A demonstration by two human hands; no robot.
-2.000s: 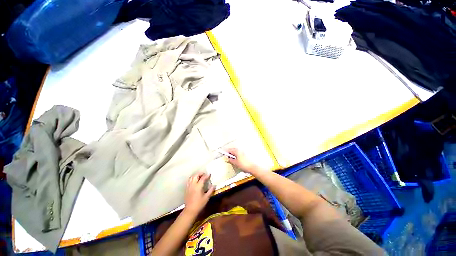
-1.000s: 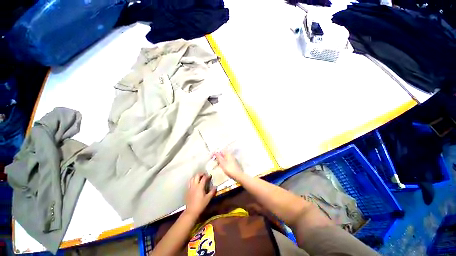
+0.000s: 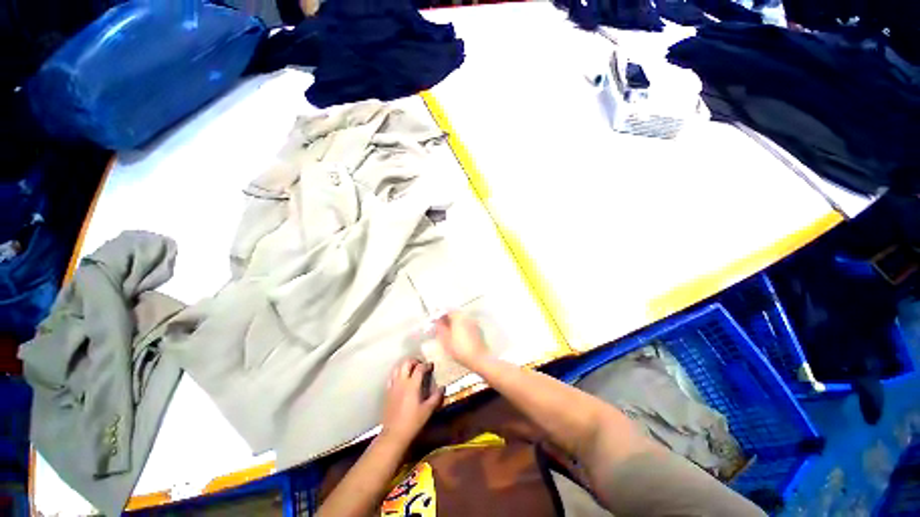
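Note:
A beige jacket piece (image 3: 303, 293) lies wrinkled on the table, its lower edge toward me. My right hand (image 3: 459, 341) rests on its near right part with curled fingers; the white marker seen earlier in it is now mostly hidden. A pale patch, perhaps the card template (image 3: 436, 355), shows beside and under this hand, too blurred to be sure. My left hand (image 3: 411, 396) lies at the cloth's near edge, fingers bent, beside a small dark spot; what it holds, if anything, is unclear. A darker beige sleeve section (image 3: 96, 353) with cuff buttons lies at left.
The white table has yellow-orange tape (image 3: 504, 234) along its join and edge. A white basket (image 3: 646, 106) stands far right. Dark garments (image 3: 797, 96) lie far right and at the back. A blue wrapped bundle (image 3: 146, 76) is far left. Blue crates (image 3: 741, 369) stand below the edge.
My right hand has moved a little left and turned inward, and the white marker is less visible. My left hand stays at the cloth edge. The whole view has shifted slightly.

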